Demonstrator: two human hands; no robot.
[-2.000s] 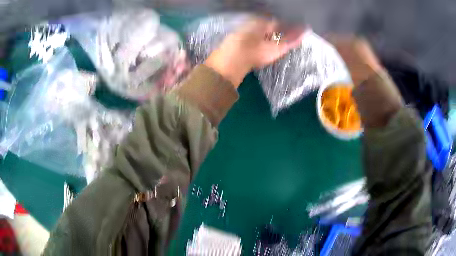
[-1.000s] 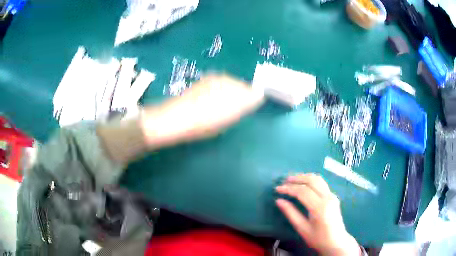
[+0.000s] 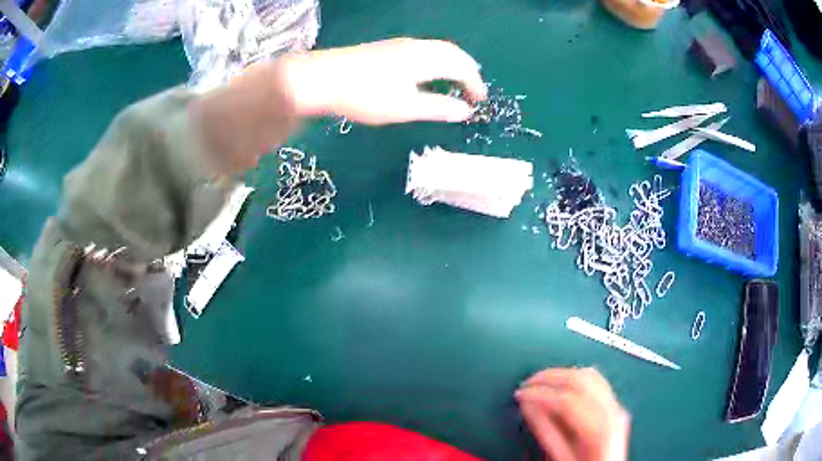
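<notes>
My left hand (image 3: 397, 81) is over the small bright metal parts (image 3: 506, 112) at the upper middle, thumb and fingers curved towards them; whether it pinches one is too small to tell. My right hand (image 3: 577, 410) is at the bottom right, blurred, fingers bent; its fingertips are partly hidden. A stack of pale strap pieces (image 3: 470, 182) lies in the middle. Silver buckle loops (image 3: 622, 243) lie in a tangled pile at right, beside tiny dark pins (image 3: 575, 189). More loops (image 3: 303, 191) lie left of the stack. Pale tweezers (image 3: 622, 343) lie flat above my right hand.
A blue parts tray (image 3: 773, 225) holds tiny dark parts at right, with a dark flat slab (image 3: 753, 351) below it. Several thin pale strips (image 3: 694, 126) lie fanned behind. Loose strap pieces (image 3: 214, 270) lie by my left sleeve. Clear bags (image 3: 257, 27) and a round tub (image 3: 642, 11) are farther back.
Both arms have drawn back from the far bags. In the last second my left hand has moved up and away from the strap stack to the small metal parts. My right hand has moved slightly down.
</notes>
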